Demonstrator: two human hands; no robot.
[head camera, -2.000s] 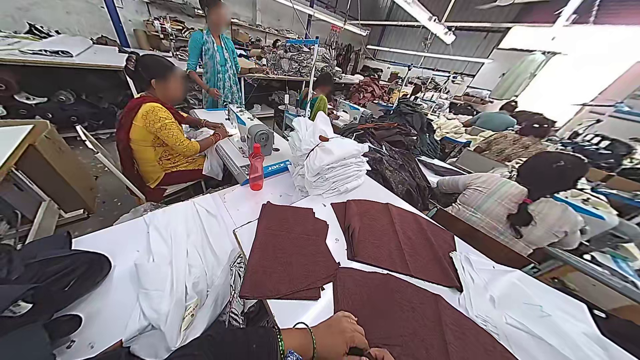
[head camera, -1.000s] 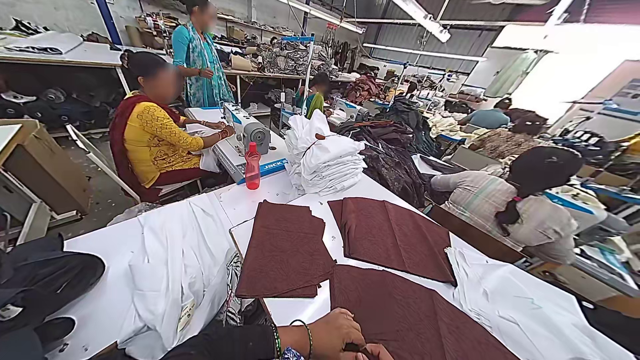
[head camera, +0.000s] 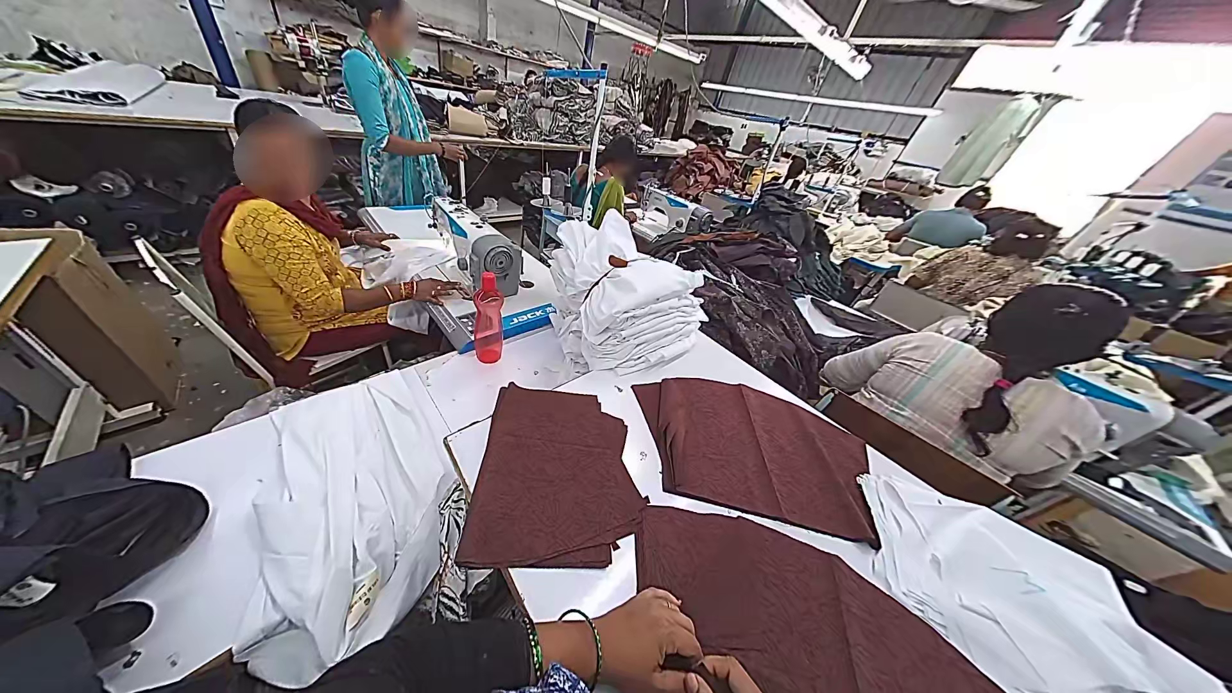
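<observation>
My left hand (head camera: 643, 640), with green bangles at the wrist, lies at the near edge of a maroon cloth piece (head camera: 789, 587). Its fingers are curled on something small and dark. My right hand (head camera: 724, 674) shows only by its fingers at the bottom edge, at the same dark bit, which may be cloth or a tool. Two more maroon stacks, one at the left (head camera: 553, 476) and one at the right (head camera: 765, 452), lie flat on the white table beyond my hands.
White garments (head camera: 346, 510) lie at left, white cloth (head camera: 1011, 577) at right, a tied white stack (head camera: 630, 308) behind. A red bottle (head camera: 488, 322) stands beside a sewing machine (head camera: 481, 245), where a person in yellow (head camera: 289, 269) sits. Dark garments (head camera: 87, 549) lie far left.
The person in yellow has moved a hand forward beside the sewing machine. My hands remain close together at the near maroon cloth.
</observation>
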